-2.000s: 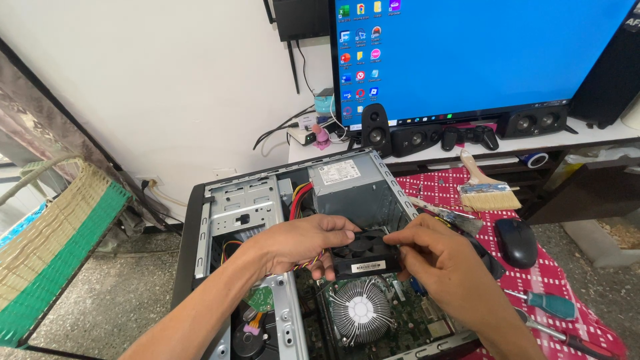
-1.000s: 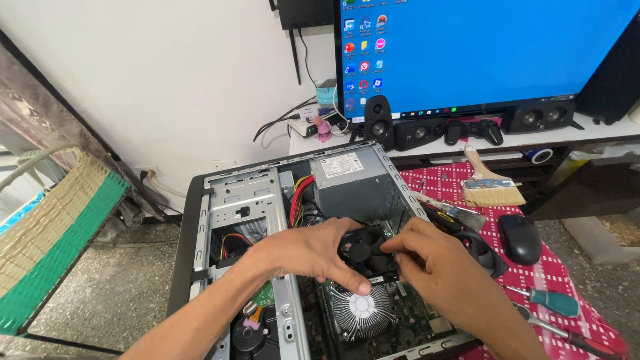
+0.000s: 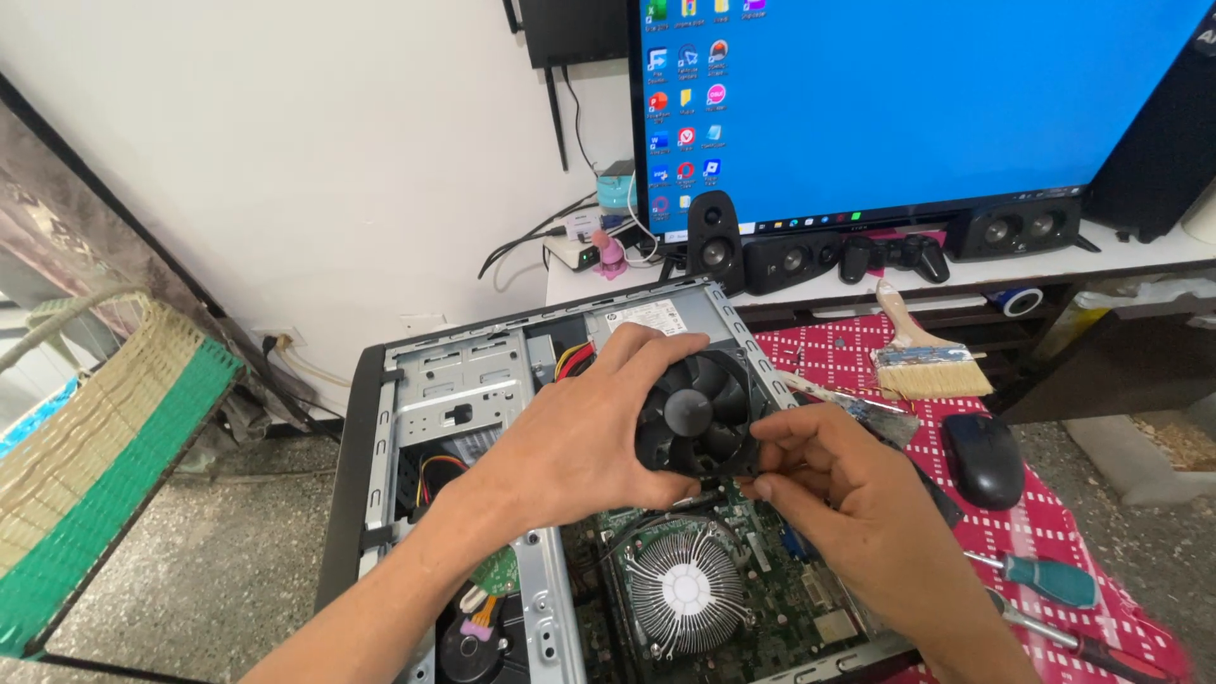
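Note:
My left hand (image 3: 579,427) grips a black computer case fan (image 3: 689,413) by its left side, thumb below and fingers above. The fan's blades face up toward me. My right hand (image 3: 845,494) touches the fan's lower right corner with bent fingertips; whether it pinches anything there is hidden. The fan is above an opened desktop computer case (image 3: 556,589). Below it, a round metal CPU heatsink (image 3: 686,591) sits on the green motherboard (image 3: 779,570). The power supply (image 3: 608,328), with red and yellow wires beside it, is partly behind my left hand.
On the red patterned cloth (image 3: 1026,475) at right lie a wide paintbrush (image 3: 926,366), a black mouse (image 3: 983,461), a teal-handled screwdriver (image 3: 1050,579) and another tool (image 3: 1073,641). Behind stand a monitor (image 3: 883,104), black speakers (image 3: 712,247) and a game controller (image 3: 895,258). A woven hammock (image 3: 123,456) hangs left.
The fan has been turned so its round blade face shows fully, and my left hand has spread around its side. My right hand has moved to the fan's lower right corner.

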